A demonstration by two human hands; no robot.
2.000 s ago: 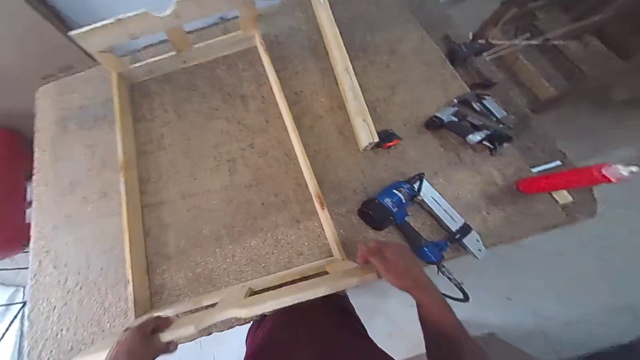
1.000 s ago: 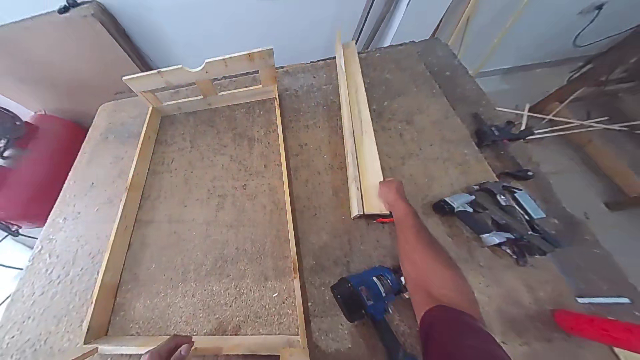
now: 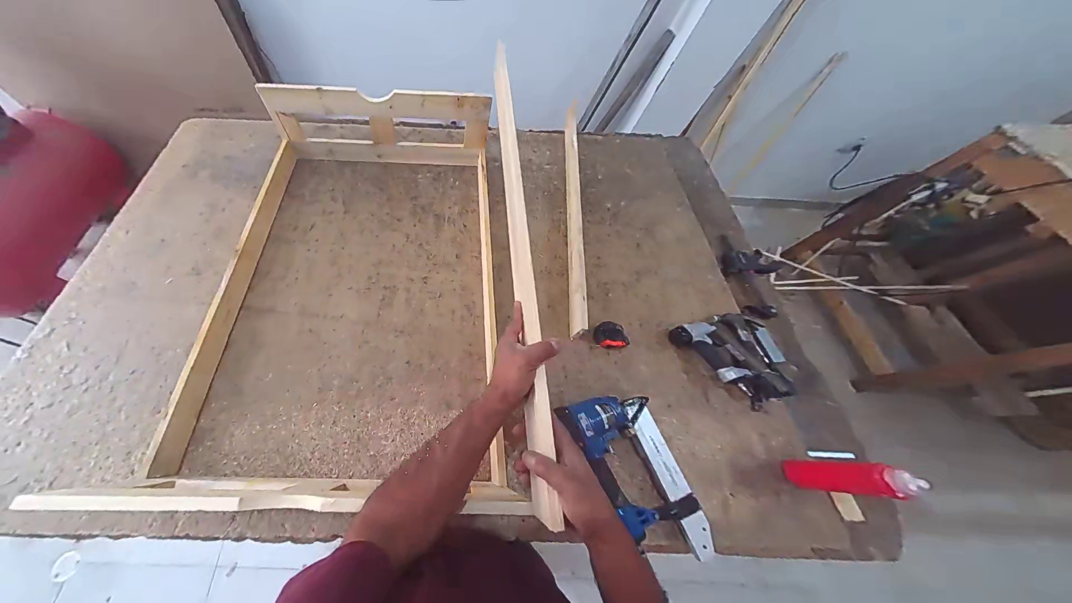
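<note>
A long wooden board is raised above the workbench, gripped by both hands. My left hand holds it partway along, thumb across its face. Close to its near end, my right hand has hold of it. Left of the board lies a rectangular wooden frame with a notched end panel at its far side. A second wooden strip lies to the right, by a black and red tape measure. A blue pneumatic nailer rests beside my right hand.
More air nailers sit on the right of the particleboard bench top. A red bottle lies at its near right corner. A red tank stands left of the bench, and a wooden rack stands right.
My right hand was on the boards lying at the right; one board is now lifted and moved left. My left hand has left the frame's near end and holds the board too.
</note>
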